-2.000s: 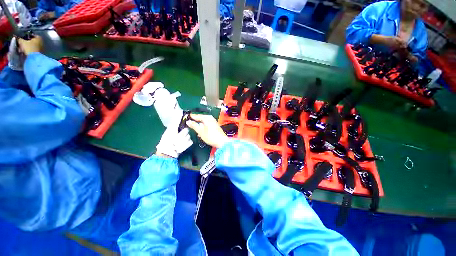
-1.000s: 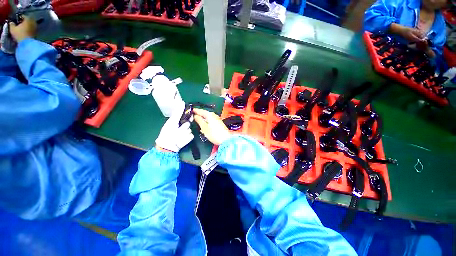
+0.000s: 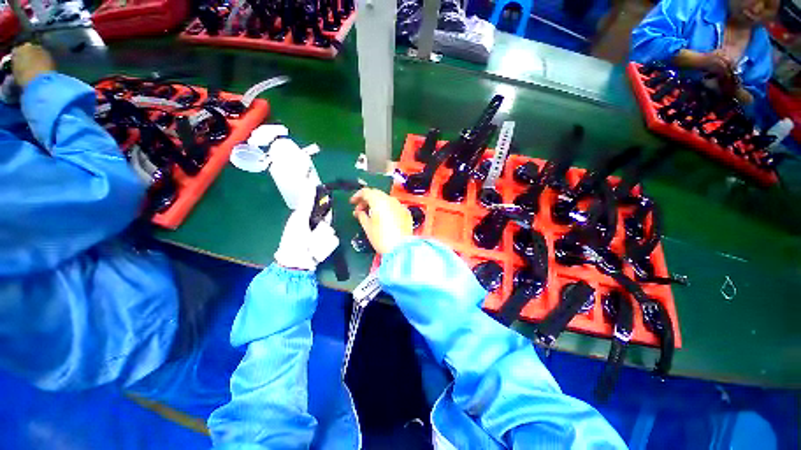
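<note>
My left hand point(image 3: 307, 239), in a white glove, holds a black-strapped watch point(image 3: 321, 206) by its case in front of the white bottle. My bare right hand point(image 3: 383, 220) is just right of the watch, fingers bent near the end of its strap; whether it touches the strap or holds something small is unclear. The orange-red watch tray point(image 3: 439, 214) lies to the right, with many black-strapped watches and one pale perforated strap point(image 3: 499, 156) sticking up. Another dark watch lies partly hidden below my right hand.
A white bottle point(image 3: 292, 171) and a round white cap or dish point(image 3: 249, 158) lie beyond my left hand. A pale metal upright point(image 3: 376, 88) stands behind my hands. A neighbour's blue sleeve point(image 3: 61, 193) and orange-red tray point(image 3: 189, 200) are at left. A pale strap hangs at the bench edge.
My right hand has moved off the watch case, slightly right. The watch stays in my left hand, now with its case more exposed. The camera view has shifted a little.
</note>
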